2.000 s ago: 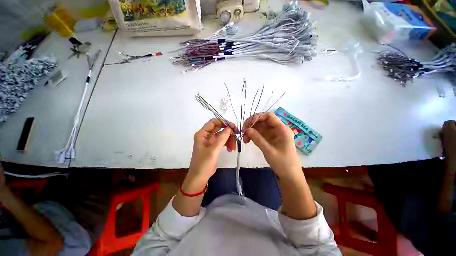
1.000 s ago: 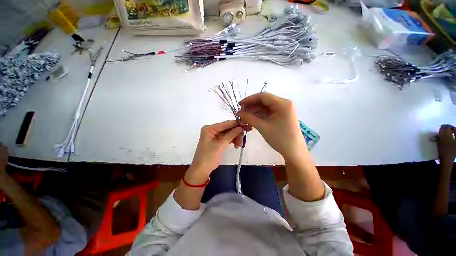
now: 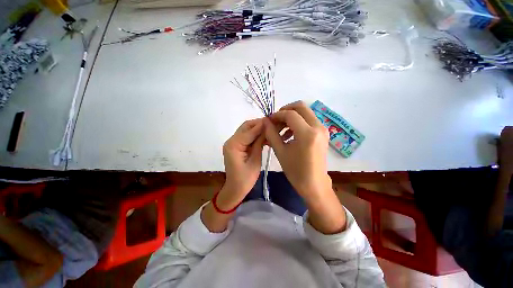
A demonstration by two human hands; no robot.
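A wire harness [image 3: 267,174] hangs upright from my fingers, its white cable running down toward my lap. Its thin lead wires [image 3: 261,87] fan upward above my fingertips, close together. My left hand [image 3: 244,152] pinches the base of the wires between thumb and fingers, with a red band on the wrist. My right hand [image 3: 301,143] grips the wires at the same point, its fingertips touching those of my left hand. The dark collar on the cable is hidden behind my fingers. Details of the wire tips are too small to tell.
A harness bundle [image 3: 292,23] lies at the far side of the white table [image 3: 169,101]. A teal phone in a case [image 3: 338,129] lies right of my hands. A single harness [image 3: 75,107] and black phone [image 3: 16,131] lie left. Other people's arms show at both sides, by red stools [image 3: 135,216].
The fanned wires have drawn together into a narrower, more upright spread. My right hand has lowered to meet my left at the base of the wires. The view has shifted, with the table appearing higher.
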